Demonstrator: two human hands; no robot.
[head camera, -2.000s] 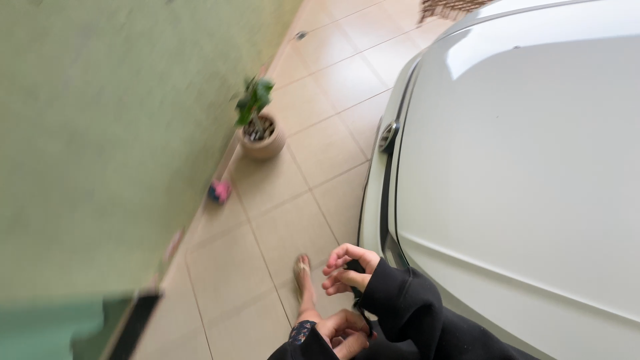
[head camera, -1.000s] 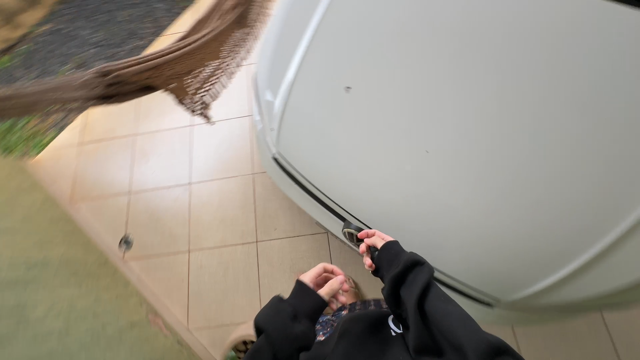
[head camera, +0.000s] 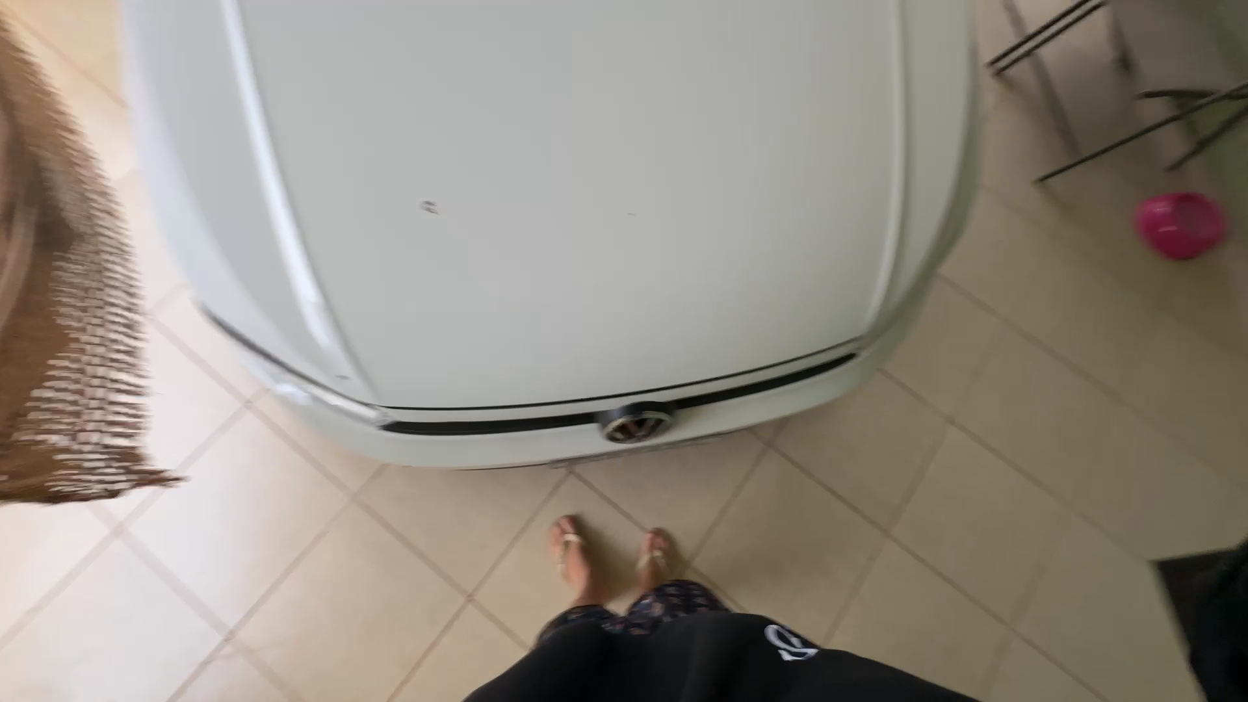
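Note:
Neither my left hand nor my right hand shows in the head view now, so what they hold or touch is hidden. In front of me is the white hood of a car (head camera: 585, 214), with a few small dark marks on its paint. A round Volkswagen emblem (head camera: 636, 422) sits on the dark trim strip at the car's nose. Below it my feet in sandals (head camera: 572, 556) stand on the floor tiles, close to the bumper. My black top (head camera: 673, 663) fills the bottom edge.
A brown woven fabric with a fringed edge (head camera: 93, 361) hangs at the left. At the right are thin dark metal legs (head camera: 1102, 151) and a pink bowl (head camera: 1181, 225) on the tiled floor (head camera: 877, 478). Something dark (head camera: 1219, 614) lies at the lower right edge.
Both hands, seen before near the front of the car, have left the view. The view has swung round and now faces the hood squarely.

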